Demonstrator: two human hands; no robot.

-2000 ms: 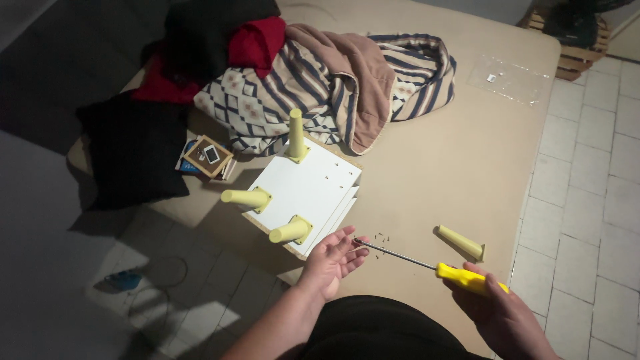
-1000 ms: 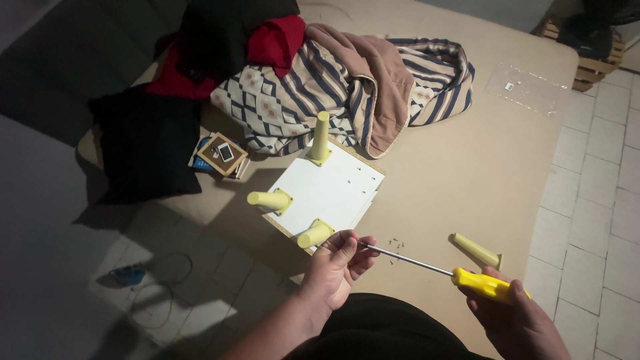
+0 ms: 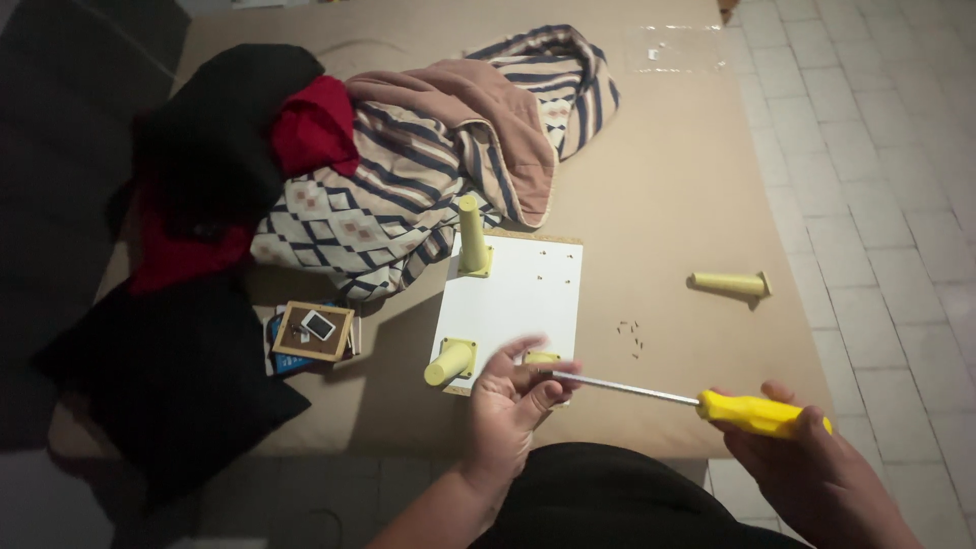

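Note:
My right hand holds a screwdriver by its yellow handle, the shaft pointing left. The fingers of my left hand are at the shaft's tip; whether they pinch a screw there cannot be made out. Behind that hand lies a white board with three yellow tapered furniture legs standing on it: one at the far left corner, one at the near left, and one at the near right, mostly hidden by my fingers. Small holes or screws mark its far right corner. A loose leg lies to the right.
Several small screws lie on the beige mattress-like surface right of the board. A patterned blanket, red cloth and black cushion are at left, near a wooden frame holding a small white device. A clear plastic bag lies farther back.
The view has turned and shifted. My left hand's fingers remain at the screwdriver's tip, and my right hand still holds its handle.

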